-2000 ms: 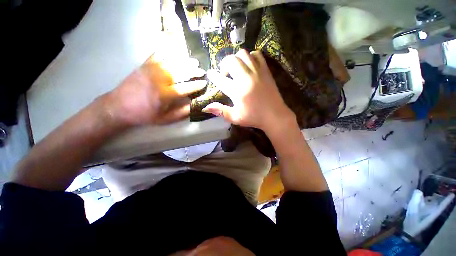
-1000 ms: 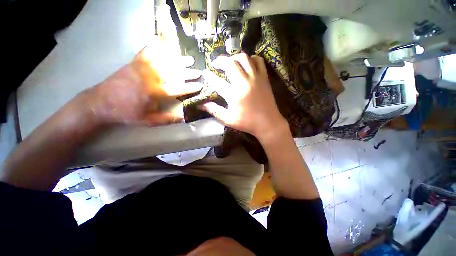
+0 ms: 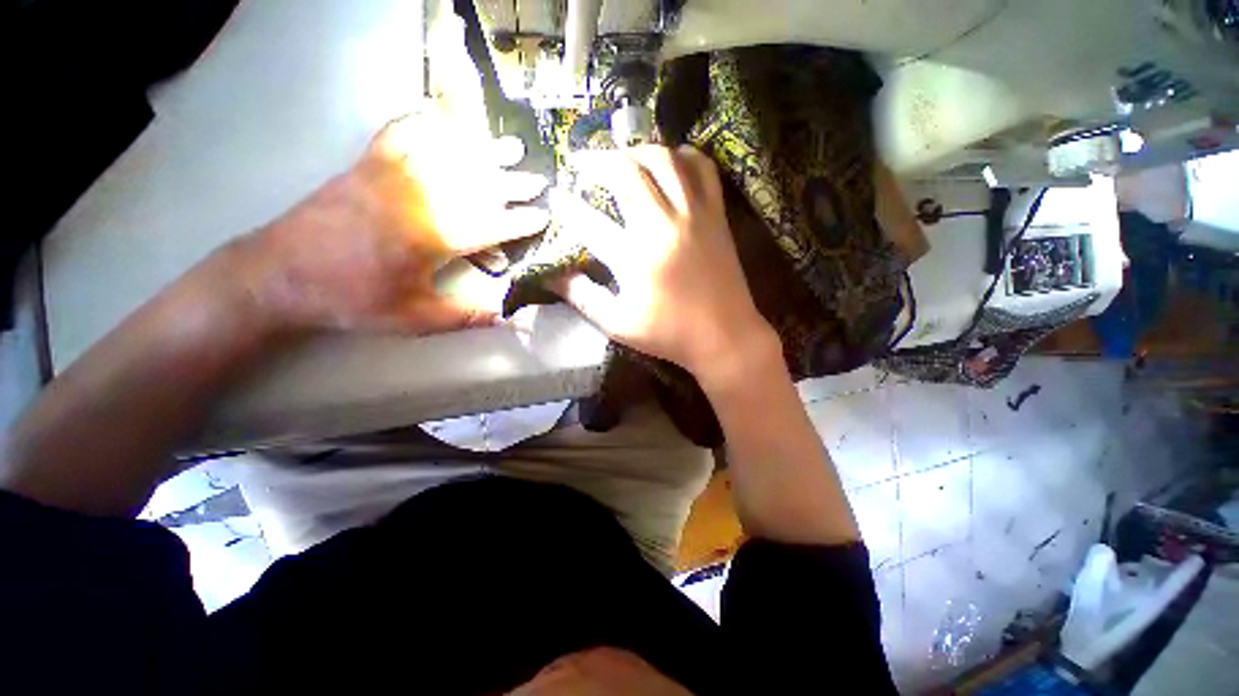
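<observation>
The patterned brocade panel (image 3: 815, 204), dark with gold scrolls, runs from the needle area to the right and hangs over the table edge. A plain dark grey strip (image 3: 514, 133) lies along its left side. My left hand (image 3: 428, 224) is on the strip and the fabric's near left edge, its fingertips washed out by glare. My right hand (image 3: 663, 252) lies on the brocade just in front of the presser foot (image 3: 628, 120), thumb and fingers on the cloth. The fabric's near end is raised and curled between my hands.
The off-white sewing machine head (image 3: 978, 68) spans the top right. Black cloth (image 3: 82, 123) lies at the far left of the table (image 3: 292, 116). A white tray of small parts (image 3: 1053, 265) is at the right. The tiled floor (image 3: 938, 503) has scraps and a white plastic bag (image 3: 1121, 605).
The view has shifted slightly. The fabric's near end has curled up between my hands, and the left fingers have moved slightly at its edge. Both hands stay by the needle.
</observation>
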